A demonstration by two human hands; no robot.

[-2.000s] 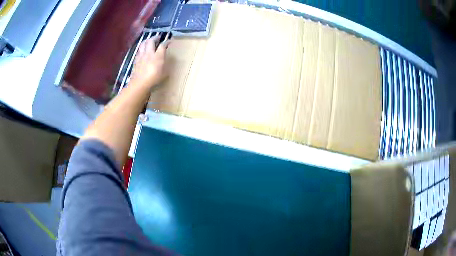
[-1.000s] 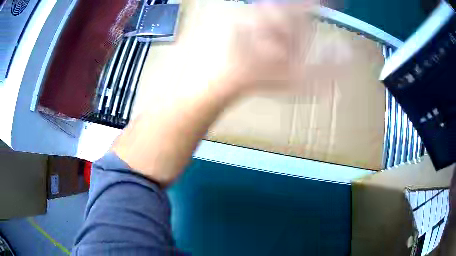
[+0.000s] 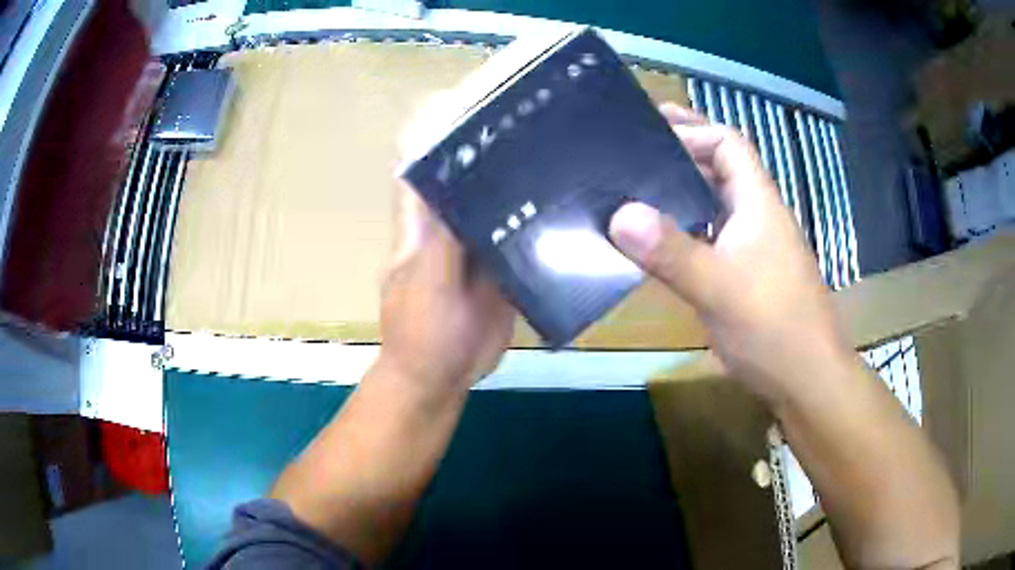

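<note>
A black product box (image 3: 568, 189) with small white icons and a white narrow side is held tilted above the conveyor, its broad face towards me. My left hand (image 3: 440, 301) grips its left side, with the fingers mostly hidden behind it. My right hand (image 3: 735, 239) grips its right side, thumb on the black face. Whether more than one box is in the hold, I cannot tell. Another product box (image 3: 193, 108) lies at the left end of the cardboard sheet (image 3: 278, 189), by the rollers.
Metal rollers (image 3: 818, 178) show at both ends of the sheet. A dark red curtain (image 3: 78, 167) hangs at the left. The open shipping carton (image 3: 712, 457) stands at the lower right, white-edged boxes inside, partly behind my right forearm. A green surface (image 3: 278, 445) lies in front.
My left hand has moved right from the far left boxes to the held box. My right hand and the held box have come to the middle. The view has shifted.
</note>
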